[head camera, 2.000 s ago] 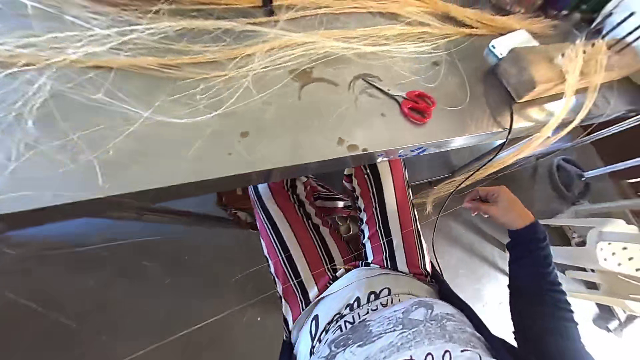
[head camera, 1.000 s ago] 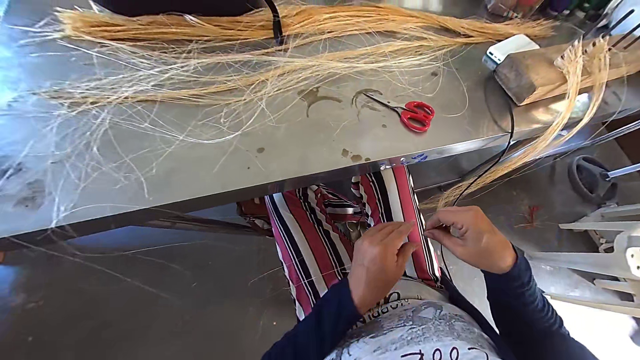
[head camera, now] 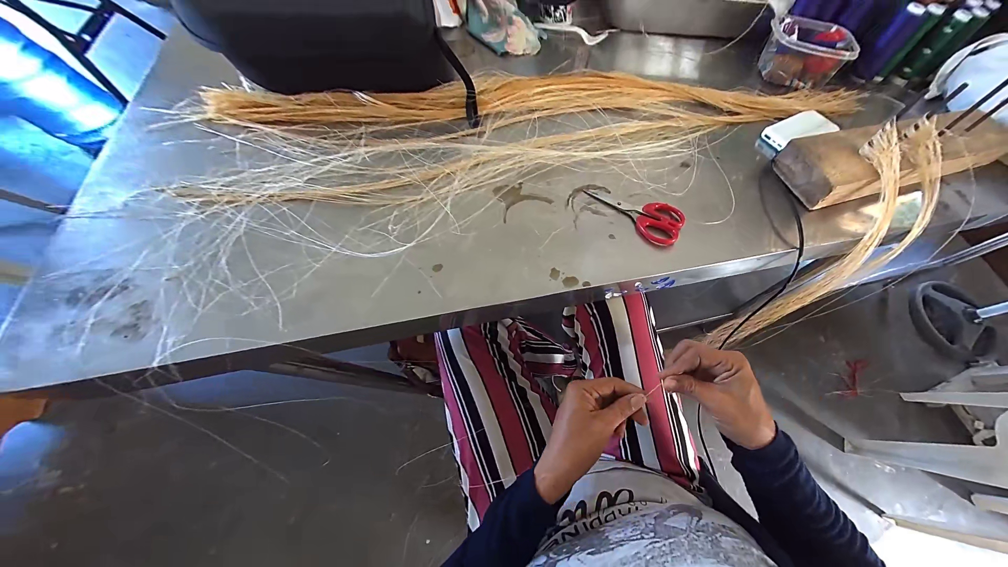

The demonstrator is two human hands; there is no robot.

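Note:
My left hand (head camera: 591, 421) and my right hand (head camera: 720, 390) meet above my lap, the fingertips of each pinching a thin, pale fiber strand (head camera: 654, 389) that spans the small gap between them. Long straw-coloured fibers (head camera: 535, 94) lie in a bundle across the metal table, with a black strap over them. Looser, paler fibers (head camera: 441, 169) spread in front of that bundle. Red-handled scissors (head camera: 660, 224) rest near the table's front edge. Two fiber hanks (head camera: 886, 169) hang from metal prongs at a wooden block (head camera: 827, 165) and trail down past the edge towards my right hand.
A black bag (head camera: 315, 47) stands at the back of the metal table (head camera: 378, 291). A white device (head camera: 799, 130) with a black cable (head camera: 799, 244), a clear plastic tub (head camera: 809, 51) and thread spools (head camera: 906, 39) are on the right. White plastic chairs (head camera: 929, 461) stand at lower right.
My left hand, out of view two seconds ago, has come in beside my right hand. My right hand has moved from the right to over my lap. The view has shifted to show more of the tabletop.

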